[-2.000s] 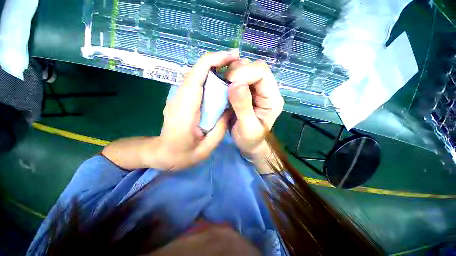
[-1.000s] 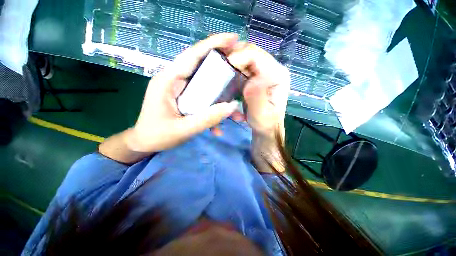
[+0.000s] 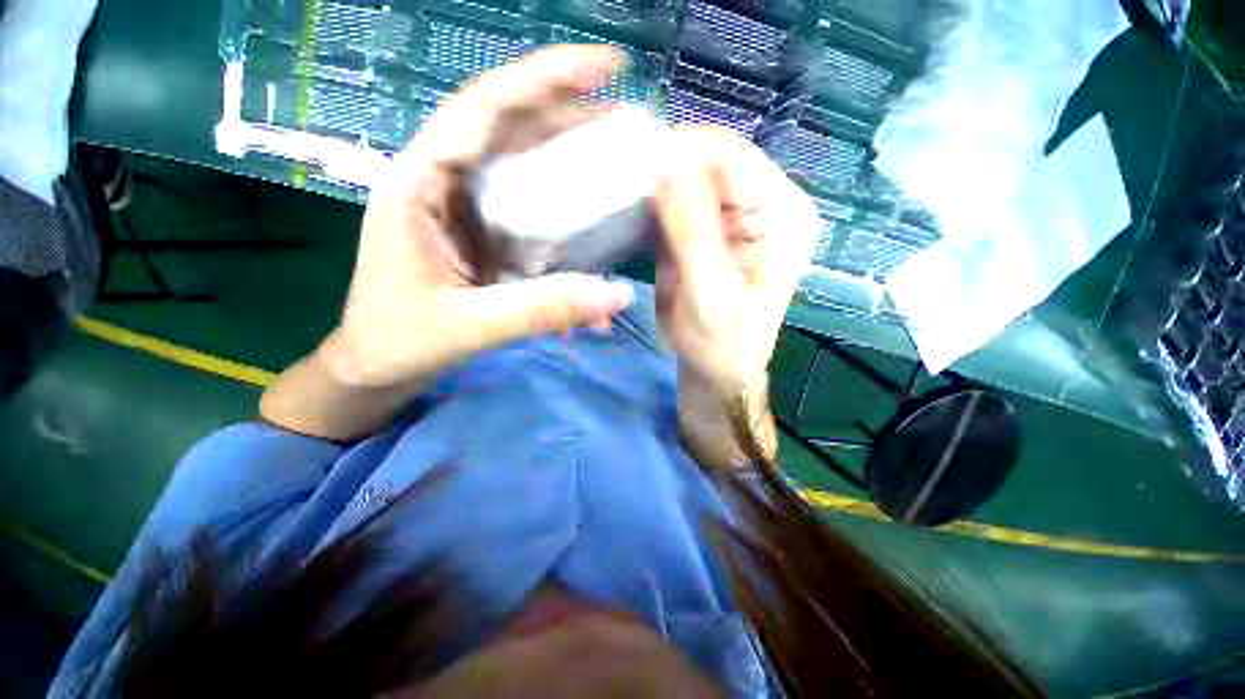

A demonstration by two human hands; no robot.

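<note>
A blurred white device housing point(image 3: 576, 184) with a dark end and underside is held between my two hands, above the front edge of the clear blister tray point(image 3: 314, 150). My left hand point(image 3: 444, 253) holds its left end, with the fingers raised over the top and the thumb stretched along the near side. My right hand point(image 3: 731, 225) grips its right end with the fingertips. The tray shows rows of rectangular pockets; my hands cover part of its near rim.
A crumpled white wrap point(image 3: 963, 103) and a white sheet point(image 3: 1010, 253) lie right of the tray. A second blister tray point(image 3: 1208, 301) is at the right edge. A black stool point(image 3: 942, 455) stands below the bench. A pale sleeve point(image 3: 38, 96) shows far left.
The housing has turned from narrow and steep to wider and flatter. Both hands have risen and moved farther apart. My left hand has opened out around the left end.
</note>
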